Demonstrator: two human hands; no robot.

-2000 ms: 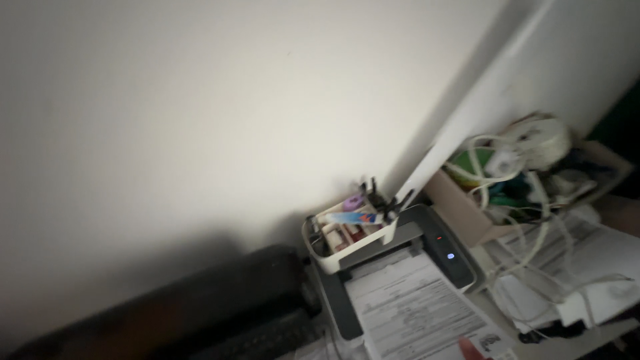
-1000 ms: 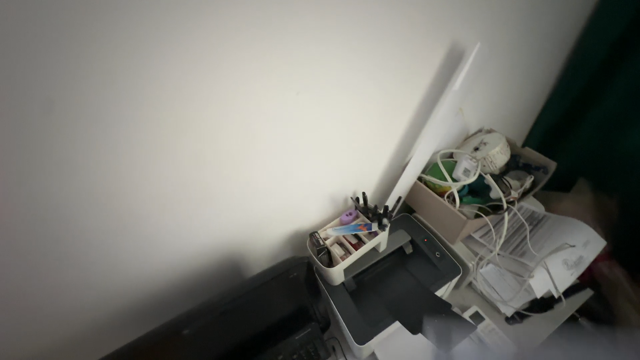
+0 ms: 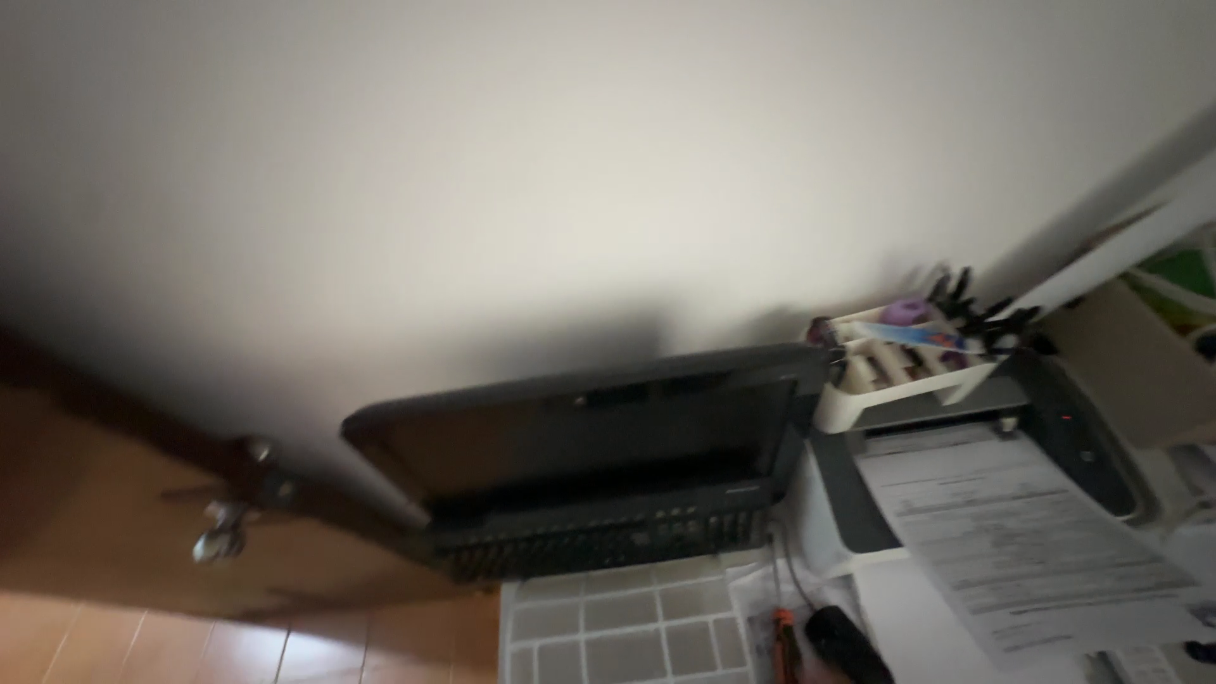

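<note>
Neither of my hands can be clearly made out; a small skin-toned patch at the bottom edge is too blurred to tell. A printed sheet [image 3: 1016,541] lies over the front of a grey and white printer [image 3: 860,499]. On the printer's back stands a cream organizer [image 3: 912,389] with a blue and white tube, a purple item and black pens or similar tools. Left of it is an all-in-one computer or monitor [image 3: 608,437], its screen dark, with a black keyboard [image 3: 608,543] below. An orange-handled tool [image 3: 785,646] and a black-handled object [image 3: 845,644] lie nearby.
A wall rises behind everything. A box [image 3: 1130,361] stands at the right beside a long white panel [image 3: 1121,252]. At the left are a brown wooden surface with a metal fitting [image 3: 220,537] and a tiled floor [image 3: 228,646]. A grey grid-patterned surface [image 3: 622,627] lies below the keyboard.
The view has swung left. One second ago the printer's dark top showed no printed sheet over it; now a sheet lies there, as one did two seconds ago.
</note>
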